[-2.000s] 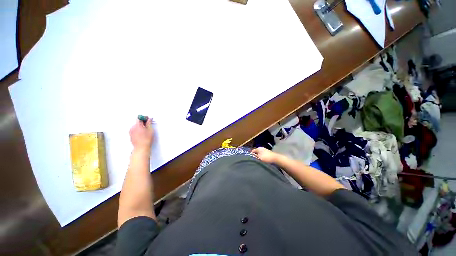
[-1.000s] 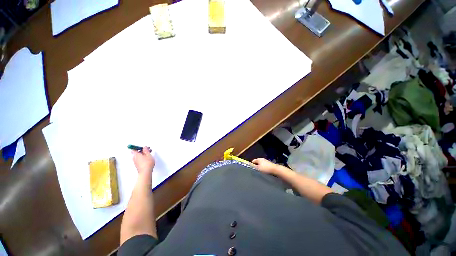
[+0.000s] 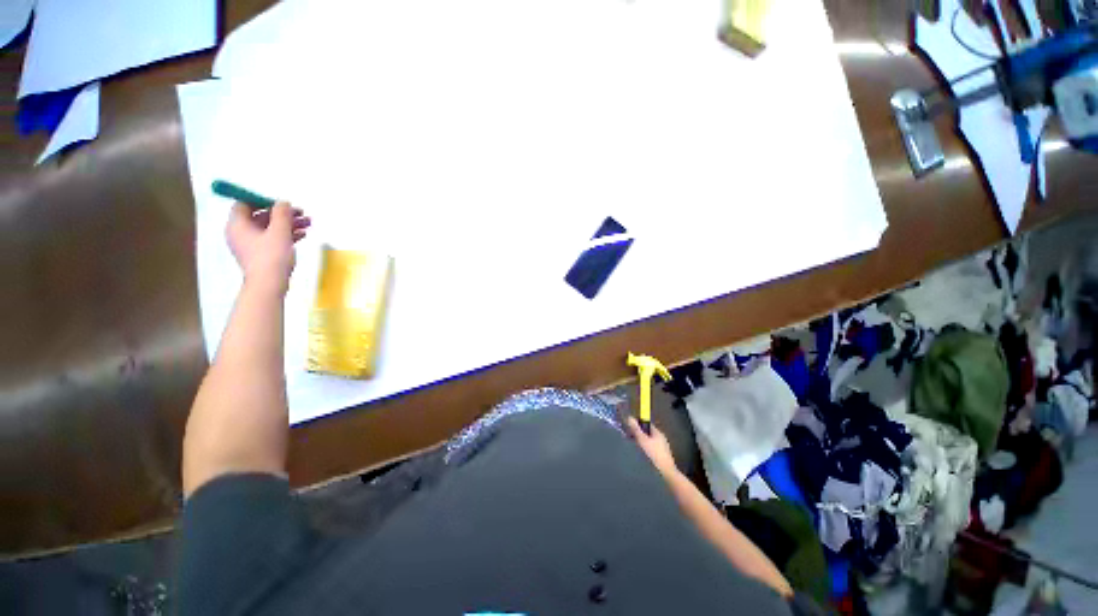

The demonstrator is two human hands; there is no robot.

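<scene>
My left hand (image 3: 267, 238) holds a green marker (image 3: 241, 194) between its fingers, over the left part of the white marker paper (image 3: 482, 144), which tops a lay with a thin dark blue edge. My right hand (image 3: 650, 440) is low beside my body and grips the dark handle of a yellow hammer (image 3: 647, 379), head up, near the table's front edge. A yellow-brown wrapped weight (image 3: 349, 311) lies on the paper right of my left forearm. A black phone (image 3: 598, 258) lies on the paper right of the middle.
Another yellow weight (image 3: 744, 27) lies at the paper's far side. The cutting machine's silver base plate (image 3: 920, 135) stands on the brown table (image 3: 90, 313) at the right, its blue body (image 3: 1035, 78) beyond. Cut pieces (image 3: 118, 42) lie far left. Fabric scraps (image 3: 867, 457) cover the floor at right.
My left hand with the marker has moved left and away from me, past the weight. The hammer has swung more upright in my right hand. The view has shifted, showing more of the machine.
</scene>
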